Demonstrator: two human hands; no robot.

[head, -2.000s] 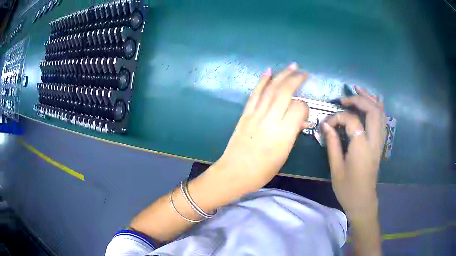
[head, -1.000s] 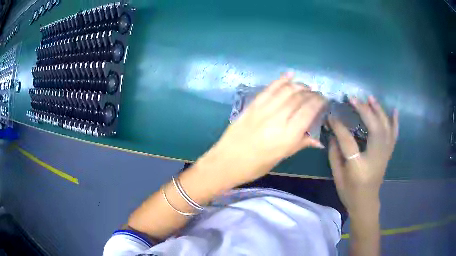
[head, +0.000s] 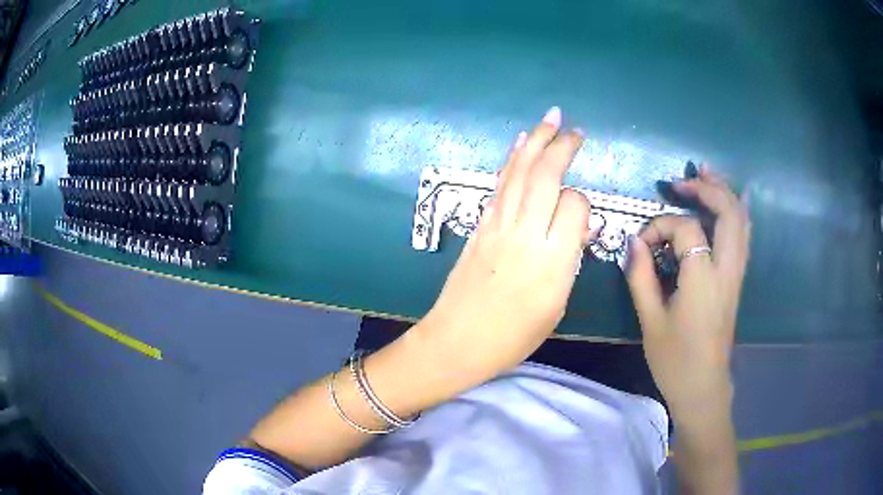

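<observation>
A silver-white four-unit strip [head: 447, 191] lies pale face up in front of me, with a straight rail on its far edge and a scalloped near edge. Dark curved outlines and round spots show on it. My left hand [head: 528, 227] lies across its middle, with thumb and fingertips on it, and hides part of it. My right hand [head: 689, 232] grips the strip's right part with thumb and bent fingers, near a round spot. Small dark shapes show at its fingertips; I cannot tell what they are. The strip's right end is hidden.
A large block of stacked strips [head: 155, 145], black and ribbed with black discs at its right end, stands on the green mat [head: 339, 232] at left. A pale patterned panel [head: 15, 174] lies beyond it. Loose strips [head: 97, 17] lie at the far left. The bench's near edge borders grey floor.
One second ago the strip was tilted and mostly covered by my hands. Now it shows its pale face, with its left part uncovered. My left hand has moved slightly left and my fingers have shifted.
</observation>
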